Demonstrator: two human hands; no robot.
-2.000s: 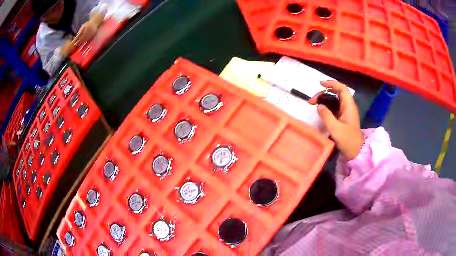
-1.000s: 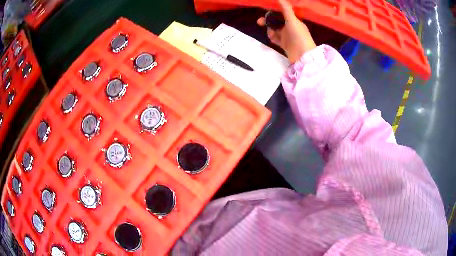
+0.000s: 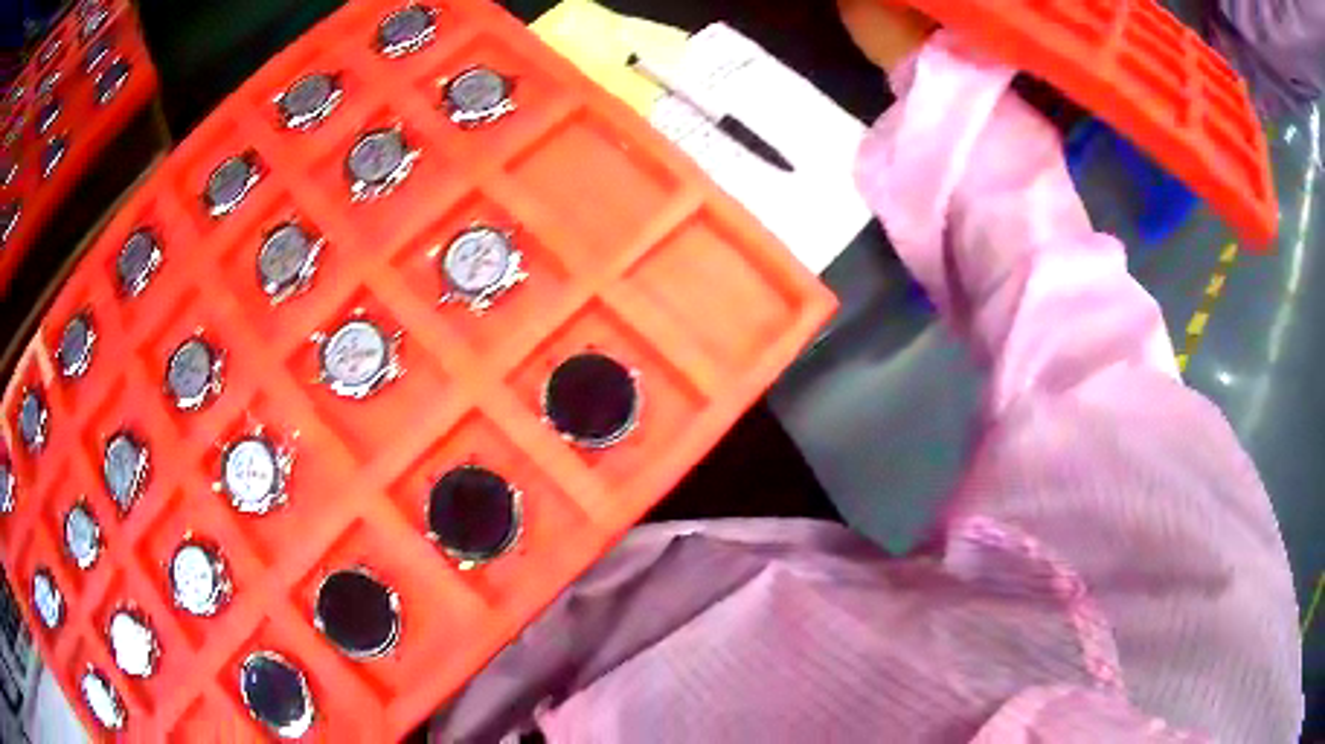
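A large red-orange tray [image 3: 436,422] fills the left and middle. Its pockets hold several round watch heads with grey-silver case backs up [image 3: 353,356] and several with black faces up [image 3: 592,398]. Two pockets near its upper right corner are empty. My right hand [image 3: 884,29] is at the top edge, above and right of this tray, beside the second tray. Only skin near the wrist shows; the fingers are cut off or hidden, so its hold cannot be told. My left hand is out of the picture.
White paper [image 3: 785,124] with a black-and-white pen [image 3: 756,143] lies over yellow paper [image 3: 610,44] behind the tray. A second red tray [image 3: 1163,109] is at the upper right. Another filled tray [image 3: 73,109] is at the upper left. Yellow-black floor tape [image 3: 1209,305] shows at right.
My right hand has gone from over the white paper, with a black-faced watch head in it, up to the top edge by the second tray. The view has shifted, and that watch head no longer shows.
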